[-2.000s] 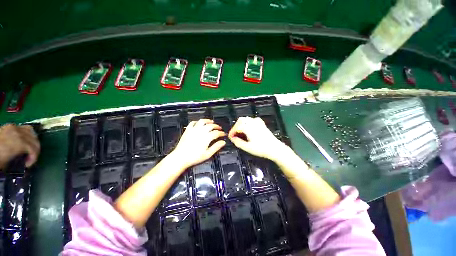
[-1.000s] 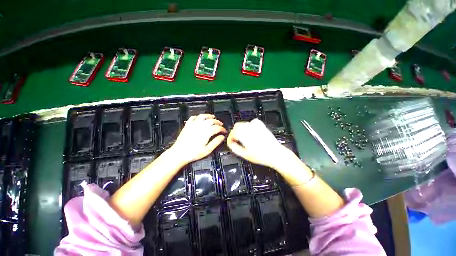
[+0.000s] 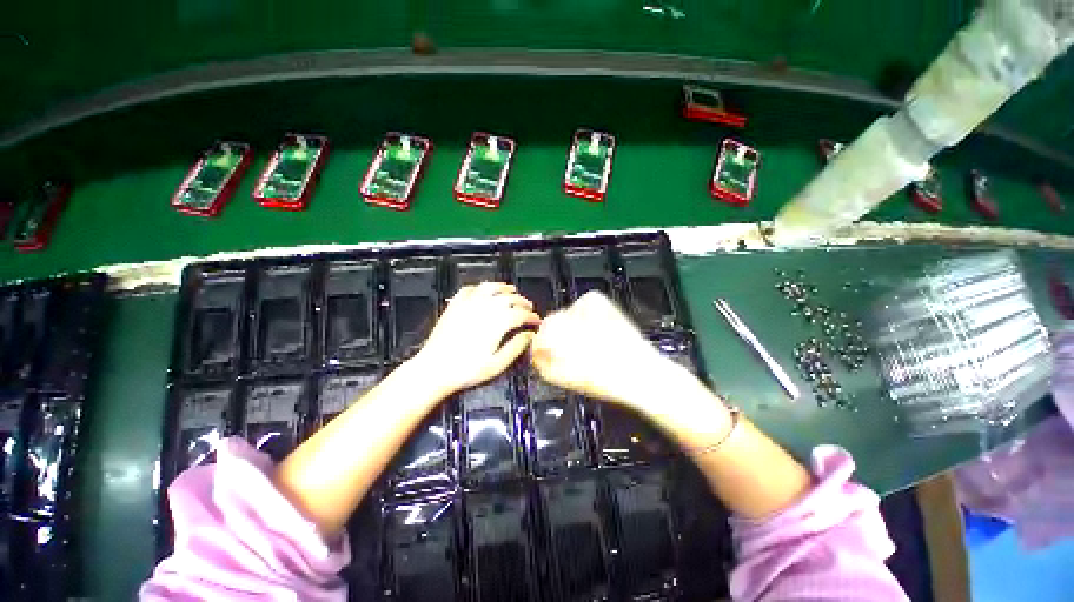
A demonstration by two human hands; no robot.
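A large glossy black blister tray [image 3: 186, 388] lies in front of me, with dark phone housings [image 3: 283, 308] in its pockets. My left hand [image 3: 477, 335] is over the tray's middle, fingers curled. My right hand [image 3: 587, 343] is beside it, closed like a fist, its fingertips meeting the left fingers. Whatever lies between the fingertips is hidden by the hands. Tweezers [image 3: 756, 348] lie on the bench to the right. Small dark parts [image 3: 815, 355] are scattered in a loose pile beyond them.
Red-edged phone assemblies [image 3: 397, 171] are spaced along the green belt [image 3: 660, 176] at the back. A taped post [image 3: 877, 147] leans at right. Clear blister trays [image 3: 960, 341] are stacked at far right. Another black tray [image 3: 41, 435] is at left. A pink sleeve [image 3: 1022, 488] shows at the right edge.
The hands stay together over the tray. The right hand has turned, its knuckles now more upward and its fingers more hidden. The other person's hand at far left has left the picture.
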